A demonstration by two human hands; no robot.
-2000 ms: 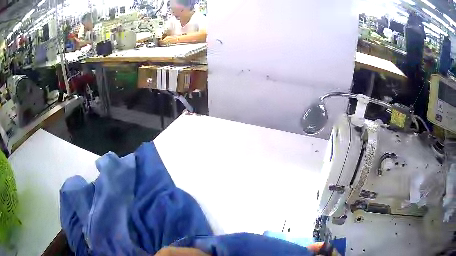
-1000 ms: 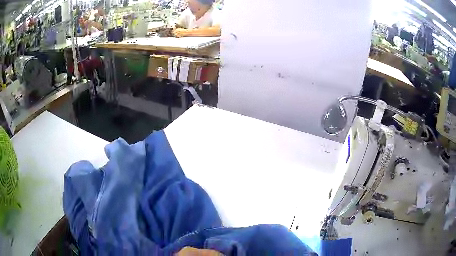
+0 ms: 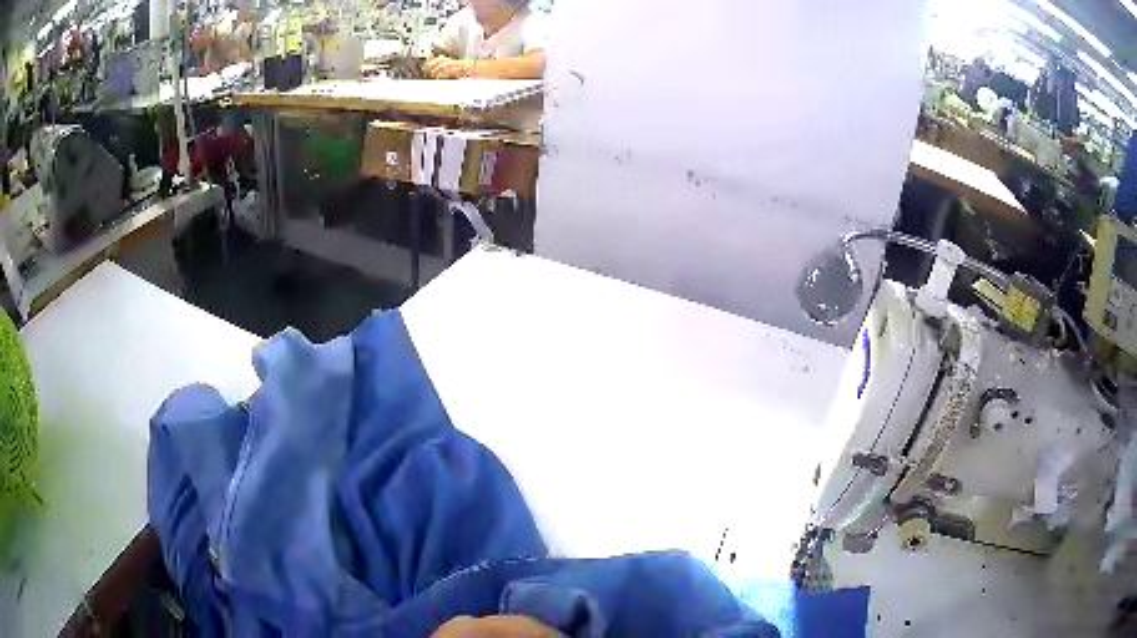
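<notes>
The blue garment (image 3: 412, 499) lies bunched at the lower left of the white table, with paler and darker sides. A strip of it runs right along the bottom edge toward the needle area of the sewing machine head (image 3: 923, 424). A small flat blue piece (image 3: 833, 613) lies under the head. Part of one hand (image 3: 496, 627) shows at the bottom edge against the garment, cut off by the picture; it looks like my left hand, and its fingers are hidden. My right hand is not in view.
The white sewing table (image 3: 623, 374) meets a pale partition (image 3: 729, 137). A grey lamp (image 3: 829, 284) hangs left of the machine. A control panel (image 3: 1113, 287) is at the right edge, a green fan (image 3: 15, 424) at the left. A person (image 3: 493, 50) sits at a far table.
The fingertips seen near the needle two seconds ago are out of view. The view has shifted, so the machine sits further right. The garment strip's end now lies short of the small blue piece.
</notes>
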